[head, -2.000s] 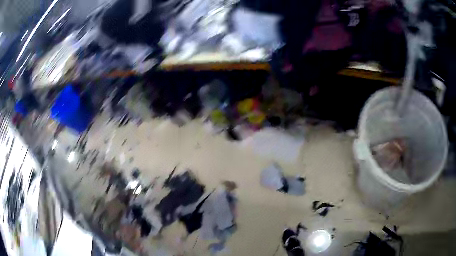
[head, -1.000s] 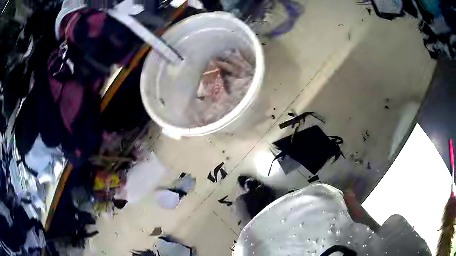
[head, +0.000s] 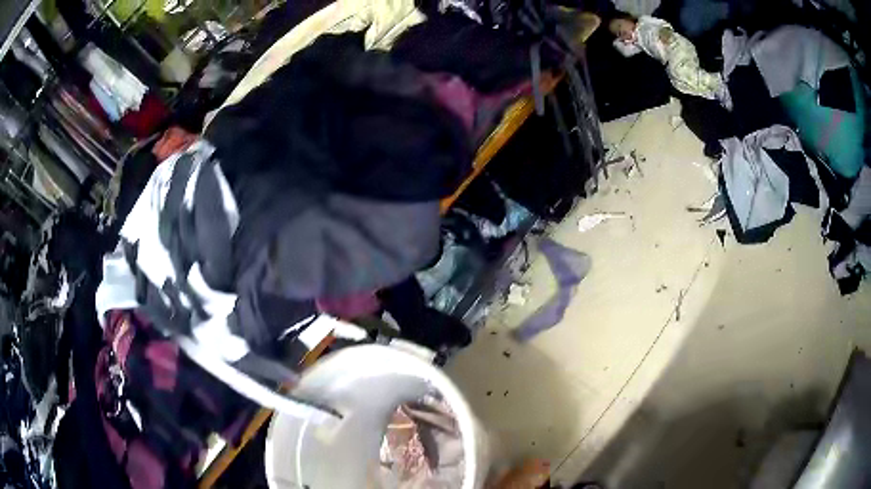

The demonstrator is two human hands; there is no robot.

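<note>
Neither of my hands can be made out. A small orange-brown patch is cut off by the bottom edge, and I cannot tell what it is. Nearest in front of me is a white round bucket (head: pixel 286 449) with its rim open, cut off at the bottom of the picture. Pinkish-brown scraps (head: pixel 409 444) lie inside it. A long pale strip (head: pixel 239 382) hangs from the heap over its rim. Beside it, a large heap of black and dark grey cloth (head: pixel 334 239) bulges over the table edge, with maroon and black-and-white pieces.
An orange wooden table edge (head: pixel 492 153) runs diagonally under the heap. A purple-grey offcut (head: pixel 559 291) and small scraps lie on the pale floor (head: pixel 621 315). Grey, black and green cloth pieces (head: pixel 754 181) lie at the upper right. Dark strips (head: pixel 573 105) hang off the table end.
The view has swung, so the bucket sits lower and the table heap fills the left. The pale sheet at the lower right, with skin-coloured fingers beside it, is out of view.
</note>
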